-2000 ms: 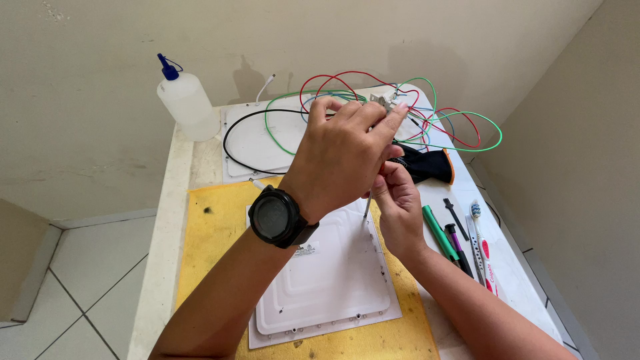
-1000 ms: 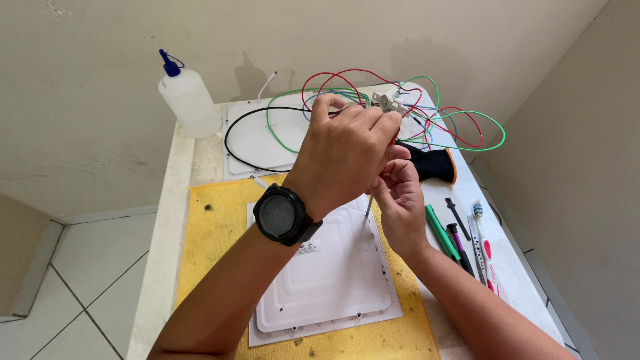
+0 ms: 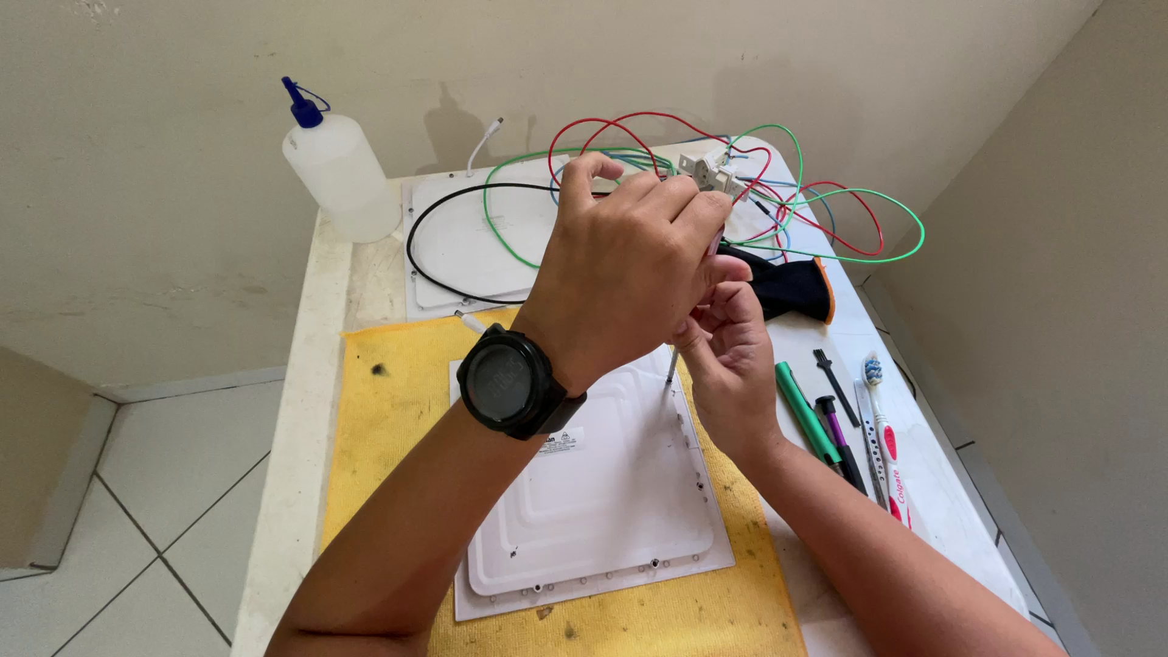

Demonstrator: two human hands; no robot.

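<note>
A white square panel (image 3: pixel 611 497), apparently an LED light panel seen from its back, lies on a yellow cloth (image 3: pixel 401 392). My left hand (image 3: pixel 639 233), with a black watch on the wrist, is closed around the top of a screwdriver, whose handle is mostly hidden by the fingers. Below it my right hand (image 3: pixel 735 365) pinches the tool near its thin metal shaft (image 3: pixel 673 365). The shaft stands nearly upright, its tip at the panel's upper right edge. Small screws or holes (image 3: pixel 654 563) show along the rim.
A second white panel (image 3: pixel 456 242) lies behind, near red, green, blue and black wires and white connectors (image 3: pixel 712 173). A bottle with a blue nozzle (image 3: pixel 338 173) stands back left. At right are a black glove or cloth (image 3: pixel 794 290), a green tool (image 3: pixel 808 411), tweezers (image 3: pixel 870 438) and a toothbrush (image 3: pixel 883 420).
My left hand has turned slightly at the wrist. My right hand and the panel are in about the same place.
</note>
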